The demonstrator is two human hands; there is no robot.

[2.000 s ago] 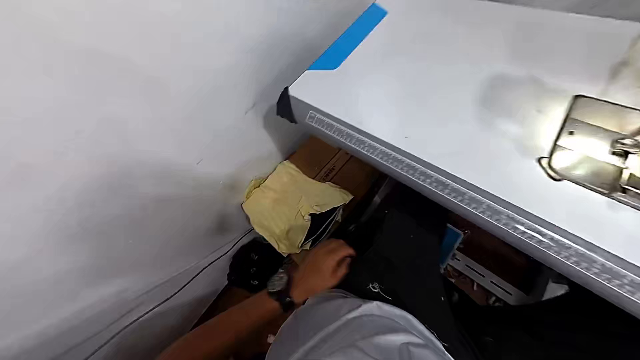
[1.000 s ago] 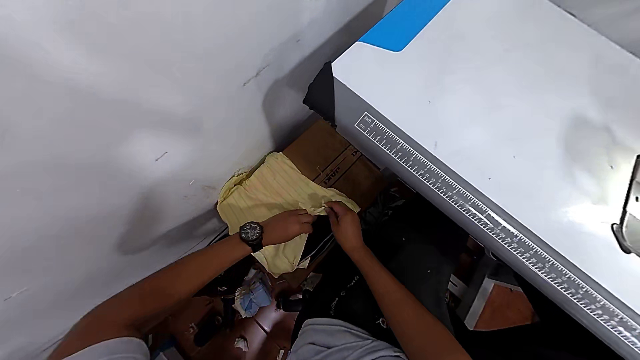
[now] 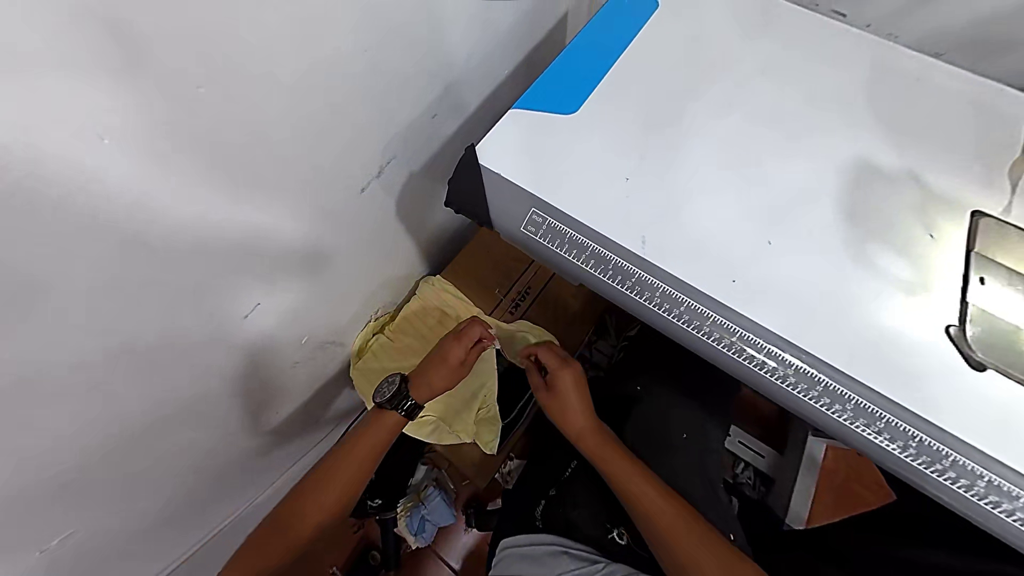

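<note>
A pale yellow cloth (image 3: 432, 312) lies draped below the table's corner, against a cardboard box. My left hand (image 3: 460, 356), with a black wristwatch (image 3: 398, 395) on its wrist, pinches the cloth's edge between thumb and fingers; a small whitish bit shows at the fingertips. My right hand (image 3: 558, 384) grips the same cloth by its upper right edge, a short way from the left one. Between the two hands a dark gap shows under the cloth.
A white table (image 3: 720, 160) with a ruler strip (image 3: 768, 360) along its edge spans the right. Black tape (image 3: 467, 188) wraps its corner. A metal machine part (image 3: 992, 296) sits at far right. The cardboard box (image 3: 496, 272) and a wall (image 3: 200, 200) stand left of it.
Two seconds ago only one hand showed, near the lap beside the cloth; now both hands are at the cloth. Since one second ago they have barely moved. The view has shifted.
</note>
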